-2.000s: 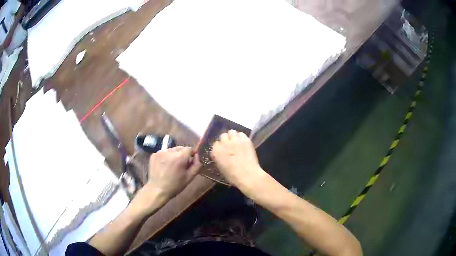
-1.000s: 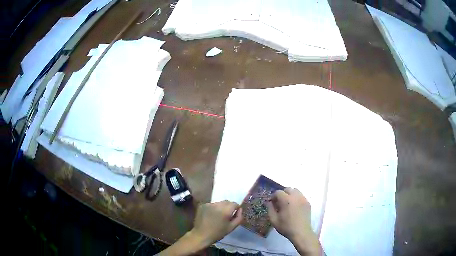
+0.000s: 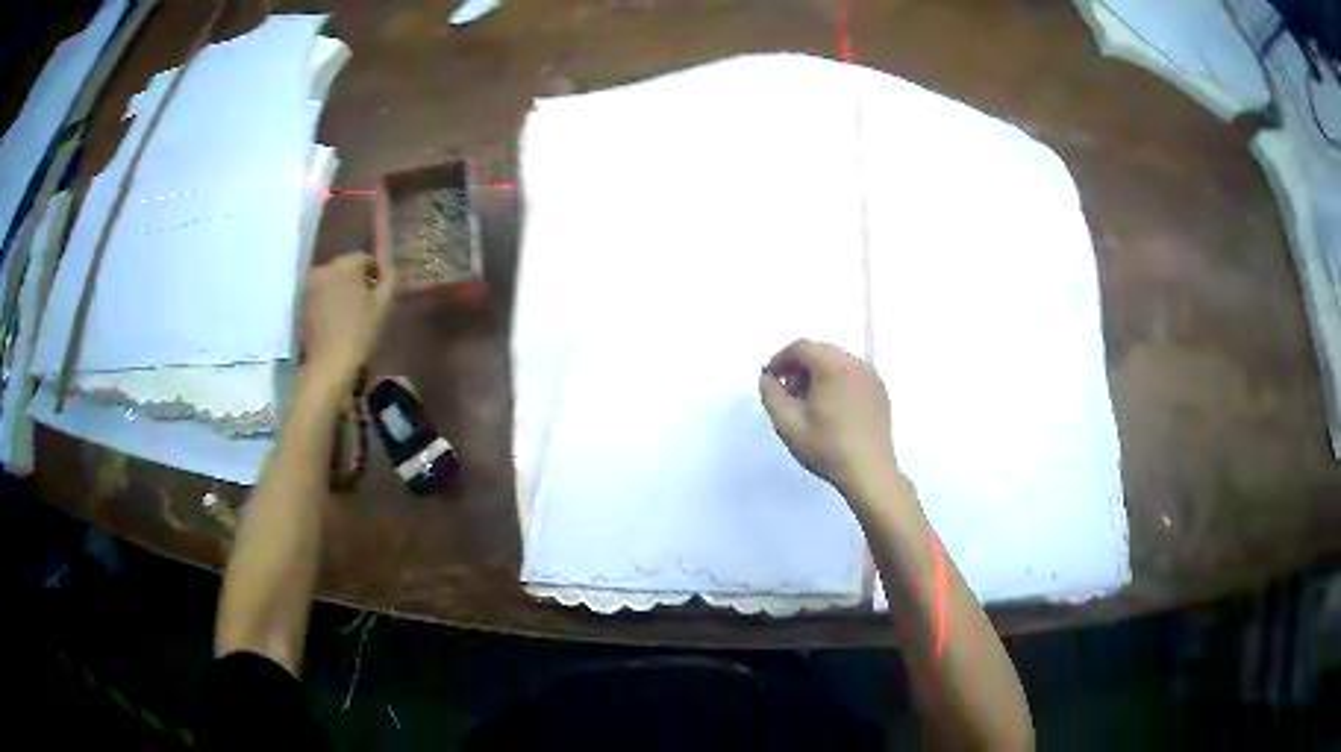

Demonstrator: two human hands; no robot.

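The white cut panel stack point(image 3: 677, 294), scalloped along its near edge, lies on the brown table. My right hand point(image 3: 831, 411) is above its middle, fingers pinched, with tiny dark, shiny bits like pins at the fingertips. The small reddish pin box point(image 3: 430, 228), open and filled with metallic bits, is left of the stack. My left hand point(image 3: 349, 306) is closed at the box's near left corner, fingertips on its wall; the exact grip is partly hidden. The shears show only as a handle loop, mostly covered by my left arm.
A black-and-white handheld item point(image 3: 412, 435) lies below the box. A left pile of white pieces point(image 3: 206, 250) has a long wooden strip point(image 3: 130, 191) on it. More white pieces point(image 3: 1302, 235) lie at the right edge. Red laser lines cross the table and stack. Threads hang at the near edge.
The pin box has moved from over the stack to the table on its left, with my left hand. My right hand has left the box and is over the stack's middle. The view has shifted.
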